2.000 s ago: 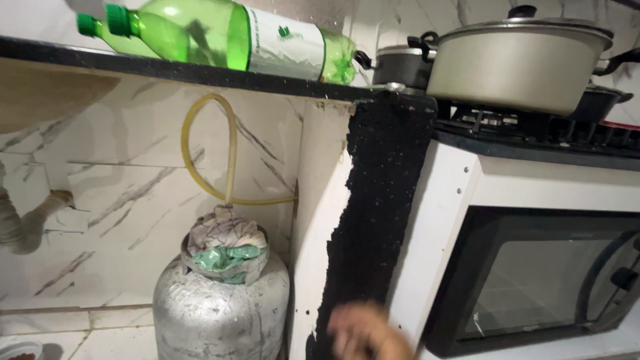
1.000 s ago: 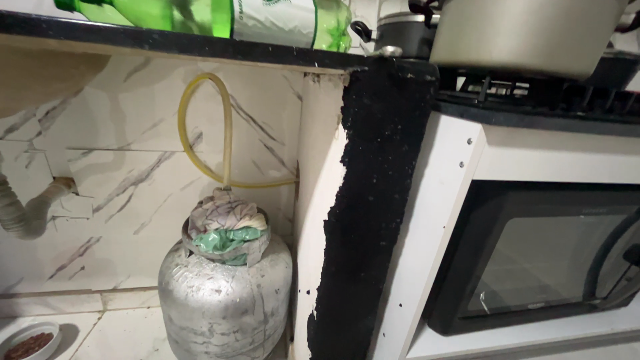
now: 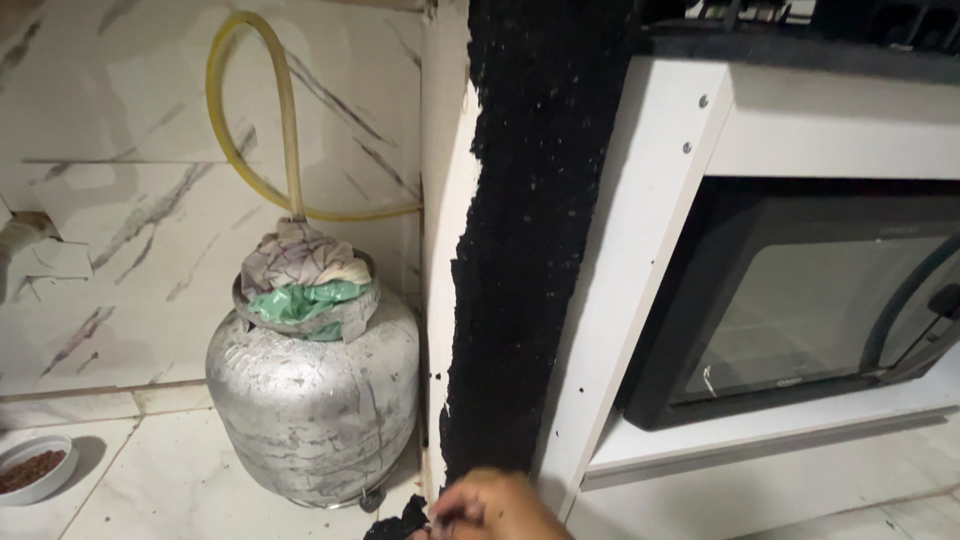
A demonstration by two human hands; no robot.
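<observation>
One hand, seemingly my right hand (image 3: 495, 506), is at the bottom edge, right of centre, with its fingers bent and blurred. It is at the foot of the narrow wall end with peeling black paint (image 3: 525, 225). Its fingertips meet a ragged black flake (image 3: 401, 521), but whether they pinch it cannot be told. To its left stands a silver gas cylinder (image 3: 315, 405). A crumpled cloth (image 3: 300, 255) and green plastic (image 3: 307, 300) fill the cylinder's collar, and a yellow hose (image 3: 217, 97) loops up from it. My left hand is not in view.
A white cabinet (image 3: 615, 262) holding a microwave oven (image 3: 810, 300) with a dark frame stands right of the wall end, under a black countertop (image 3: 787, 56). A bowl of brown pellets (image 3: 56, 484) sits on the tiled floor at the far left, below a drain pipe (image 3: 22, 232).
The view has moved down and closer, so the bottles and pots are out of frame. A hand seen two seconds ago and out of view one second ago is back at the bottom edge.
</observation>
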